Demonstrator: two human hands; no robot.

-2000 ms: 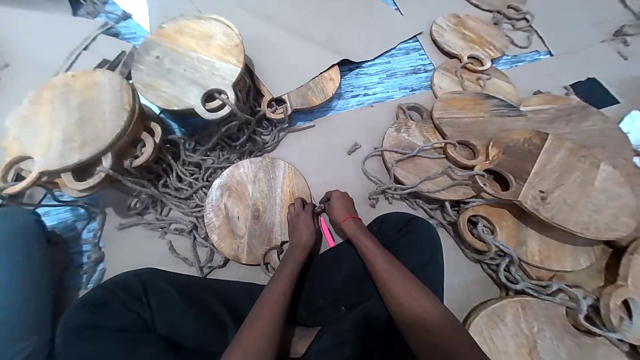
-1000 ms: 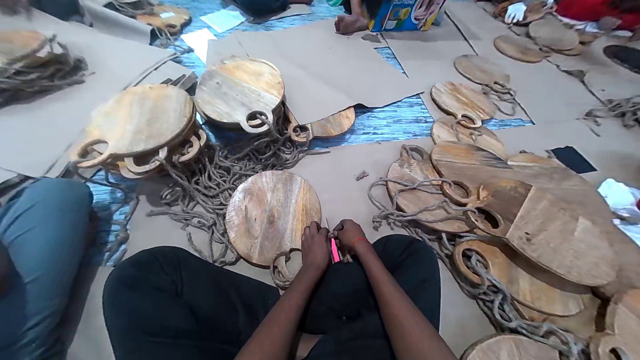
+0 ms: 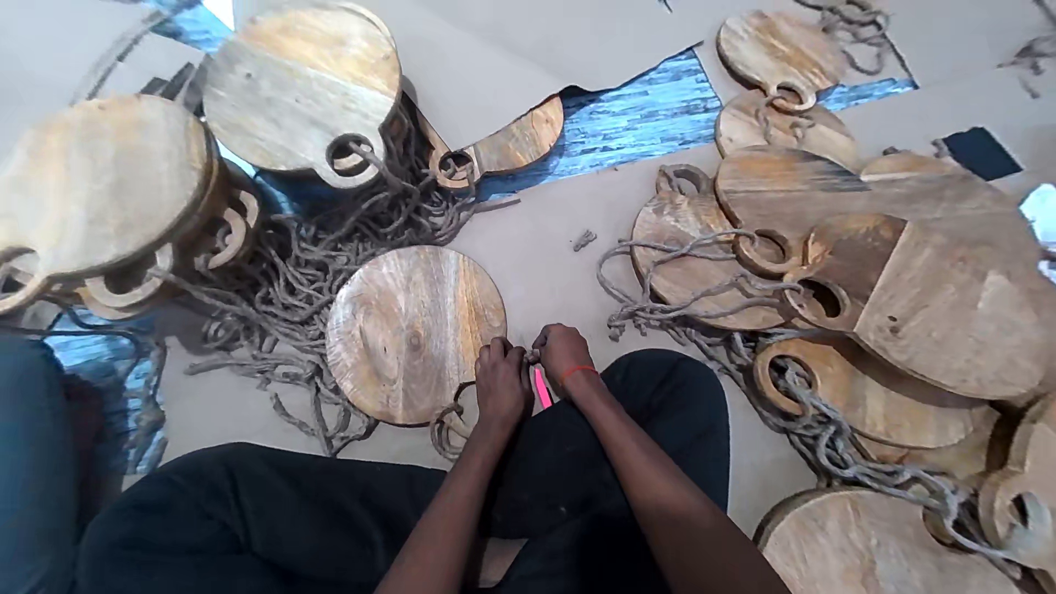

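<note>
A round wooden board [image 3: 412, 330] with a ring handle lies on the paper-covered floor at the centre. Its handle has a coil of rope [image 3: 447, 431] through or around it. Over the board's right edge, my left hand [image 3: 502, 375] is closed with bent fingers. Close beside it, my right hand [image 3: 563, 351], with a red string at the wrist, is also closed. Both pinch a small piece of what looks like rope [image 3: 530, 356] between them. A bright pink strip-like thing [image 3: 542, 388] shows just below the fingers; whether a hand holds it is unclear.
Stacked round wooden boards [image 3: 305, 91] stand at the upper left, with a tangled heap of rope [image 3: 305, 272] below them. More boards [image 3: 957, 305] with roped handles overlap on the right. A scrap of rope [image 3: 584, 240] lies ahead. Another person's leg [image 3: 37, 470] is at the left edge.
The view has tilted down since one second ago. My right hand has drawn slightly away from my left, leaving a small gap between them.
</note>
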